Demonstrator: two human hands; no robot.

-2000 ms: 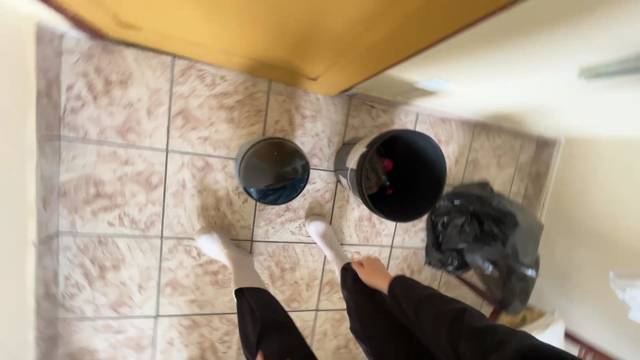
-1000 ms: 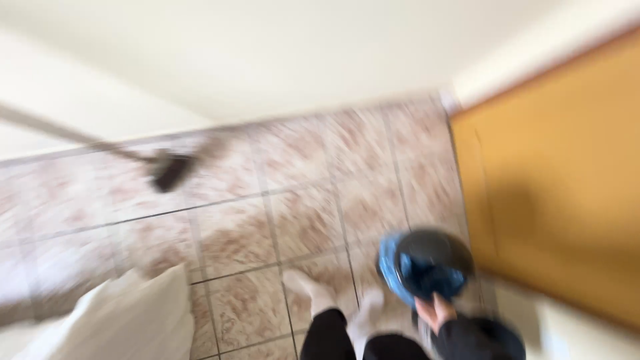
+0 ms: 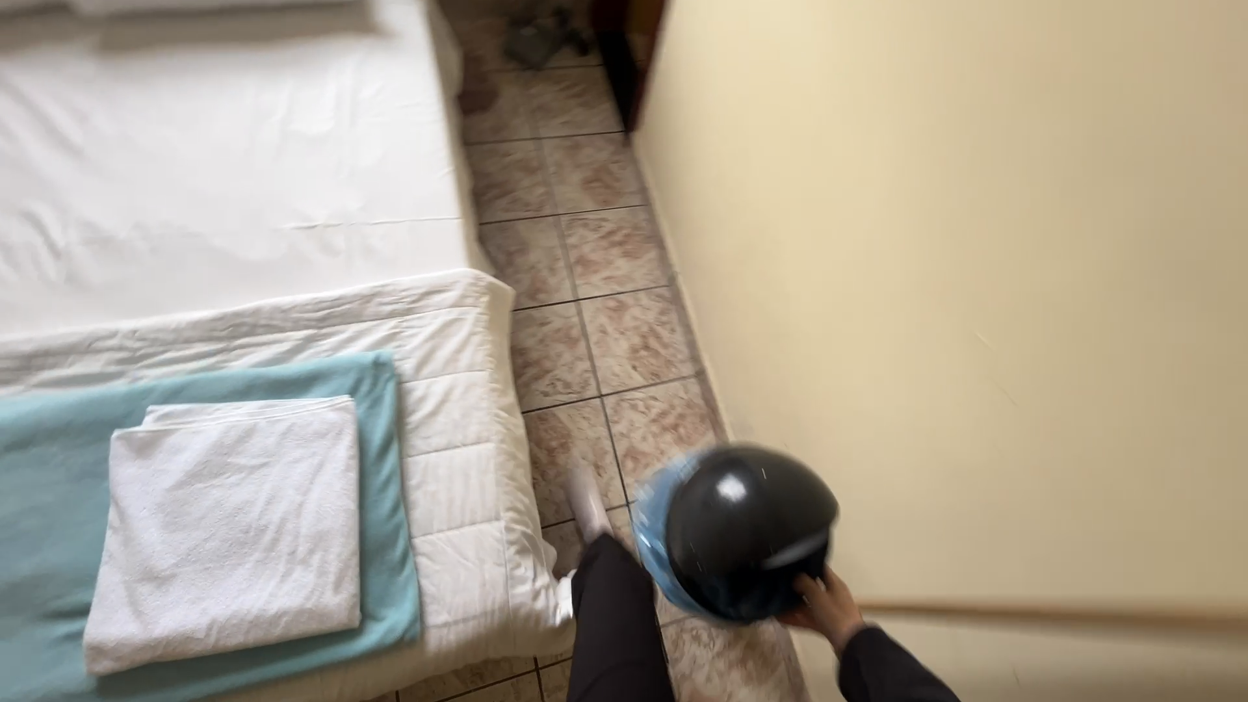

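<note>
My right hand (image 3: 827, 606) grips the near rim of a small trash bin at the lower right. The bin has a rounded, glossy black lid (image 3: 756, 526), and a blue plastic liner (image 3: 655, 526) hangs out around its left side. The bin is held above the tiled floor, close to the wall, and its body is mostly hidden under the lid. My left hand does not show.
A bed with a white sheet (image 3: 244, 146) fills the left side, with a teal blanket (image 3: 385, 507) and a folded white towel (image 3: 234, 536) near its end. A cream wall (image 3: 936, 273) borders the narrow tiled floor (image 3: 634, 331). Dark items (image 3: 541, 39) lie at the far end.
Two seconds ago the lidded bin stood on the floor beside a larger open bin; now it is in my right hand. The view has swung round to the bed.
</note>
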